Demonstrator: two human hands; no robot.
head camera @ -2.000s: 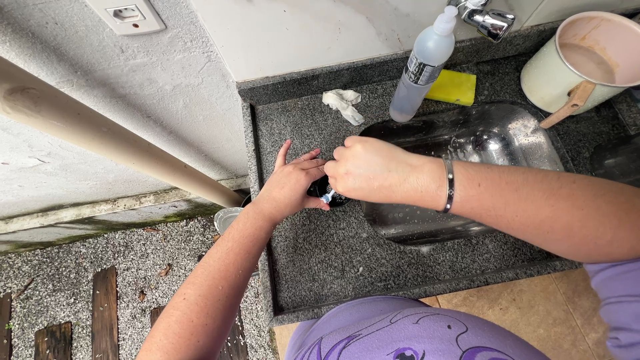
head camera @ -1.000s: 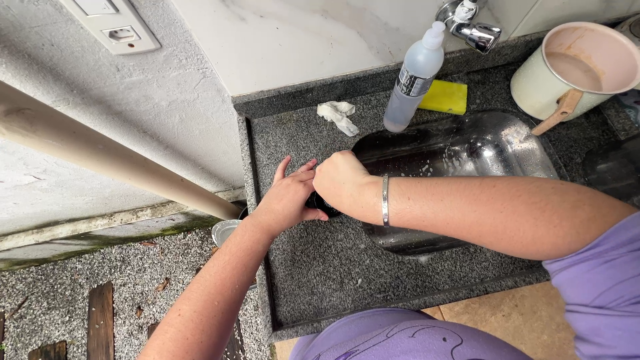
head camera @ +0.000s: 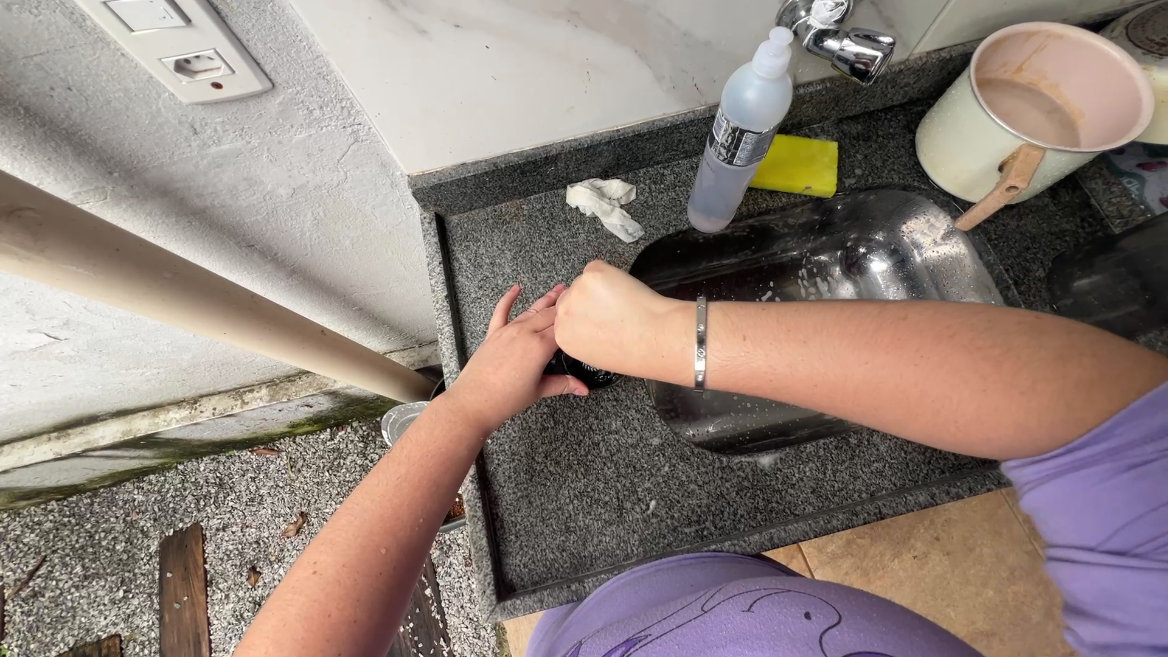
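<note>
A dark object (head camera: 591,372), mostly hidden, lies under my hands on the granite counter beside the sink; what it is cannot be told. My left hand (head camera: 516,360) rests against its left side, fingers spread and thumb along its lower edge. Over it my right hand (head camera: 616,319) is closed in a fist, a silver bracelet on the wrist; whatever that fist grips is out of sight. Behind them are a crumpled white cloth (head camera: 605,208) and a clear plastic squeeze bottle (head camera: 741,137). A yellow sponge (head camera: 797,165) lies beside the bottle.
The wet steel sink (head camera: 899,251) lies under my right forearm. At the back right stands a cream pot with a wooden handle (head camera: 1031,109), near a chrome faucet (head camera: 849,53). A raised granite rim (head camera: 461,365) borders the counter's left side; a beige pipe (head camera: 210,297) runs beyond it.
My right fist now covers the small bright, bluish piece that showed between my hands two seconds ago. My left hand stays at the dark object.
</note>
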